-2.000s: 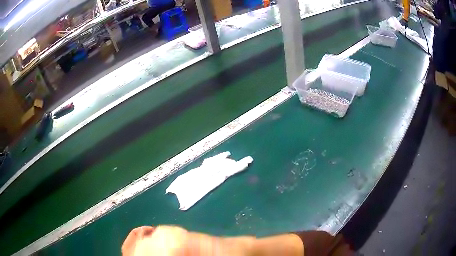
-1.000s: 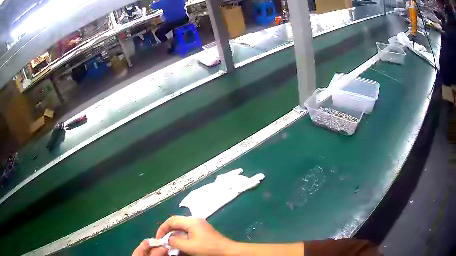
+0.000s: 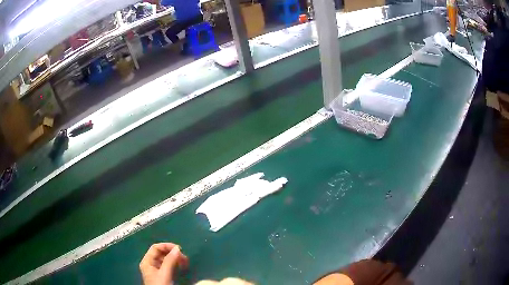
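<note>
A white work glove (image 3: 237,203) lies flat on the green bench in front of me. My left hand (image 3: 161,264) is bare, at the lower edge of the picture, below and left of the glove and not touching it. Its thumb and fingertips are close together; I cannot tell if something small is between them. My right hand (image 3: 220,282) is mostly cut off by the bottom edge, so its fingers are hidden. A brown sleeve is on the right forearm.
A clear box of small screws (image 3: 364,119) stands against another clear box (image 3: 385,96) near a grey post (image 3: 329,61). Further off are a third box (image 3: 427,54) and a yellow screwdriver (image 3: 452,21). The green conveyor belt (image 3: 184,145) runs beyond the bench ledge. A person sits across the aisle.
One second ago, my hands were together on a small piece of white material. Now they are apart, the right one lower, and the white material no longer shows. The view has shifted slightly.
</note>
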